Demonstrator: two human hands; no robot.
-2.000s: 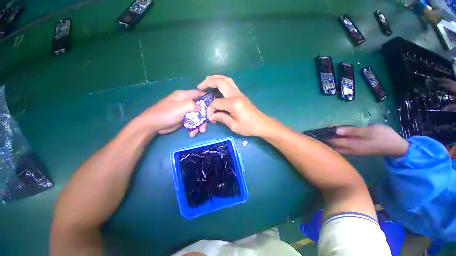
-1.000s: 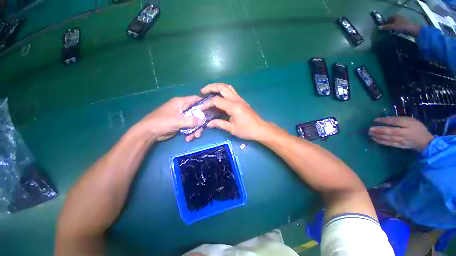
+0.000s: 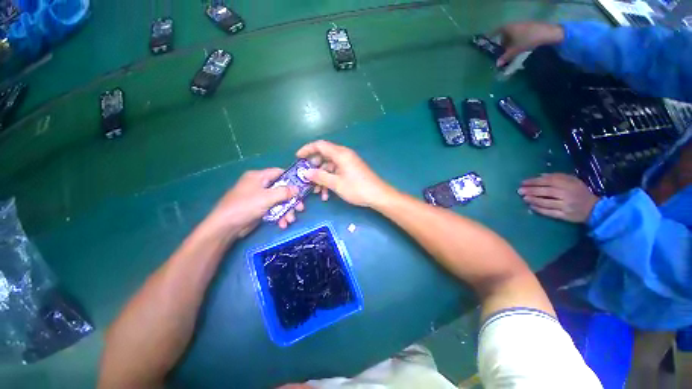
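A phone assembly [image 3: 289,188] with a silvery board side is held tilted above the green table. My left hand [image 3: 254,199] grips its lower end, thumb on top and fingertips below. My right hand [image 3: 339,174] is at its upper end, thumb pressing on the top face and fingers curled around the edge. Whether a small part is under the thumb cannot be seen. The blue parts bin [image 3: 359,301] full of thin black parts [image 3: 307,277] sits just below my hands.
Several phone assemblies [image 3: 477,122] lie ahead and right; one [image 3: 455,190] is right of my hands. A neighbour's hand [image 3: 558,197] rests beside the black tray [image 3: 618,125]. A clear bag [image 3: 38,285] lies left. A white speck [image 3: 351,228] is beside the bin.
The view has shifted, showing more phones at the far side. My right thumb now presses the phone's upper end, and more of its board shows. The neighbour's far hand has moved onto a phone.
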